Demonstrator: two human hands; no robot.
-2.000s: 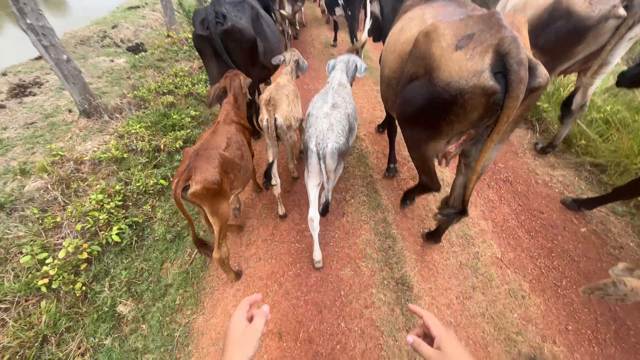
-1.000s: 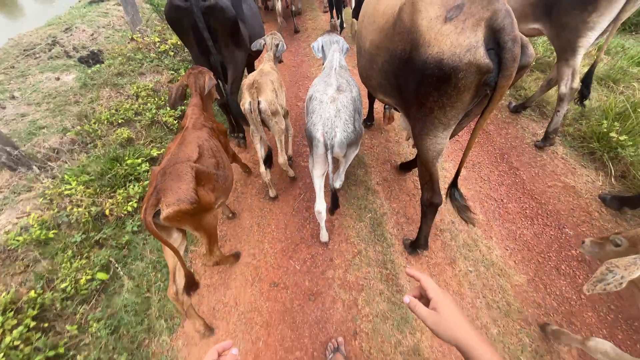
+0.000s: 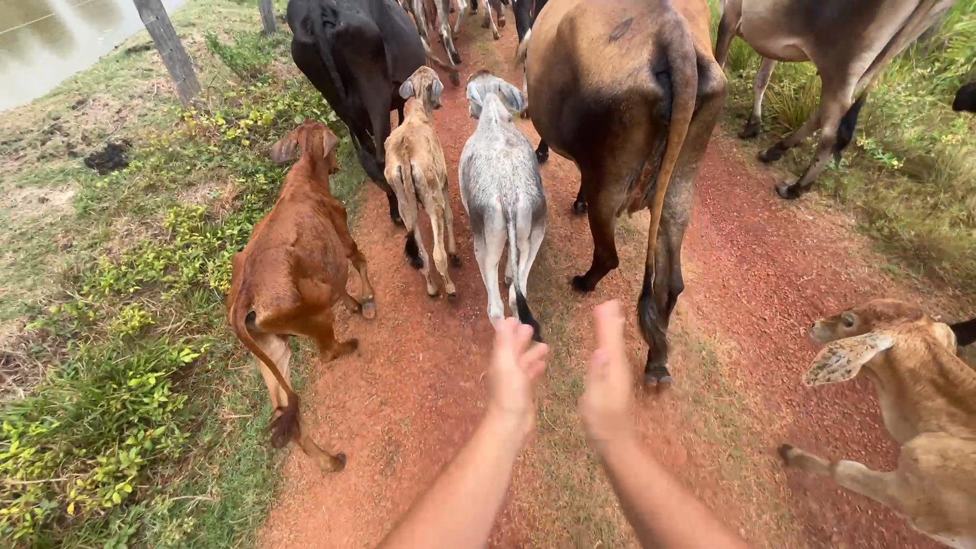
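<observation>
Both of my hands reach forward over the path, bare and slightly blurred, a small gap between their palms. My left hand [image 3: 515,374] holds nothing, its fingers apart, just behind the grey calf [image 3: 503,175]. Empty too, my right hand [image 3: 608,374] points its fingers up the path, behind the large brown cow [image 3: 625,99]. Neither hand appears to touch an animal. A reddish-brown calf [image 3: 293,252] walks on the left, and a thin tan calf [image 3: 419,168] is beside the grey one. At the lower right, another tan calf [image 3: 915,381] faces left.
A black cow [image 3: 354,69] walks ahead on the left, a brown-grey one [image 3: 823,46] at the right verge. More cattle legs show farther up the red gravel path [image 3: 389,412]. Leafy bushes [image 3: 114,427], a wooden post [image 3: 169,53] and water [image 3: 61,38] lie to the left.
Both hands have come farther into view and closer together, the left rising from the bottom edge. The cattle have stepped along the path. The tan calf at the right shows more of its body.
</observation>
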